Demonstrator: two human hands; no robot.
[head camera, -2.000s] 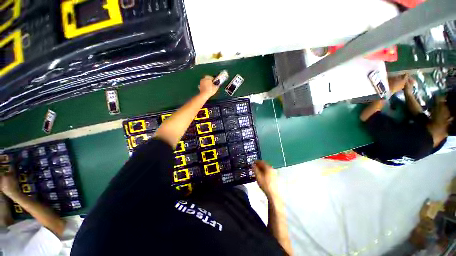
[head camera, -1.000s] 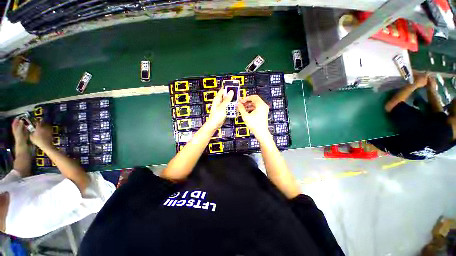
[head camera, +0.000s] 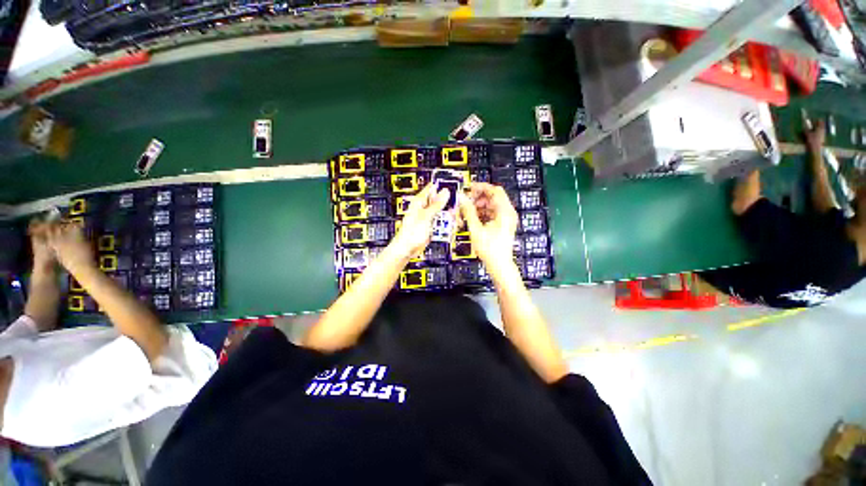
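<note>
My left hand (head camera: 418, 224) holds a silver-white phone board with a dark screen (head camera: 444, 196) upright over the middle of the parts tray. My right hand (head camera: 490, 214) is at the board's right edge with its fingers bent together; whether it grips the board or a tiny piece is too small to tell. The black parts tray (head camera: 542, 269) lies flat on the green bench under both hands. Its pockets hold black housings, many with yellow screen frames (head camera: 404, 158), and keypad parts (head camera: 525, 153). My hands hide some middle pockets.
Several phone boards (head camera: 262, 139) lie on the green strip behind the pale rail (head camera: 275, 173). A grey-white metal box (head camera: 679, 142) stands at right. A person in white works at another tray (head camera: 207, 302) at left; another person in black is at right.
Two seconds ago my left hand reached to a board on the strip; now it holds a board over the tray. My right hand has moved from the tray's lower right corner to the board. The view has shifted.
</note>
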